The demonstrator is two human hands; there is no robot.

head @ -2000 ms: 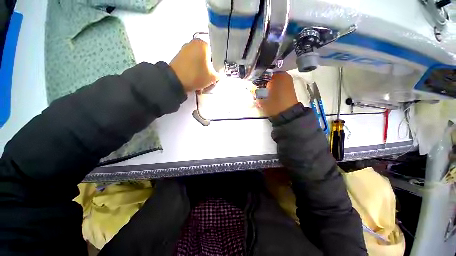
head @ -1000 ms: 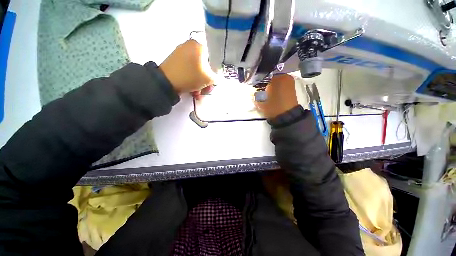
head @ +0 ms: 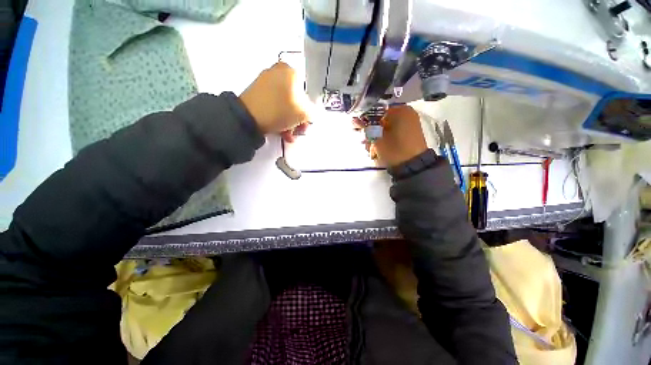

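Observation:
The white sewing machine head (head: 342, 43) with a blue stripe stands over the white table. My left hand (head: 277, 100) is just left of the needle area (head: 334, 100), its fingers curled and pointing towards it. My right hand (head: 401, 135) is right of the needle, partly behind the presser parts, with its fingers bent inward. The lamp's glare washes out the space between the hands, so I cannot tell whether the fingertips pinch any thin strip.
Green printed cloth (head: 132, 93) lies at left, partly under my left sleeve. Blue-handled snips (head: 451, 160), a yellow-and-black screwdriver (head: 478, 199) and a red-ended tool (head: 546, 182) lie at right. A ruler-marked edge (head: 285, 241) runs along the front. Yellow cloth (head: 168, 299) is below.
The view has shifted slightly. The fingers of my right hand look more spread beside the presser area. Both hands stay close to the needle.

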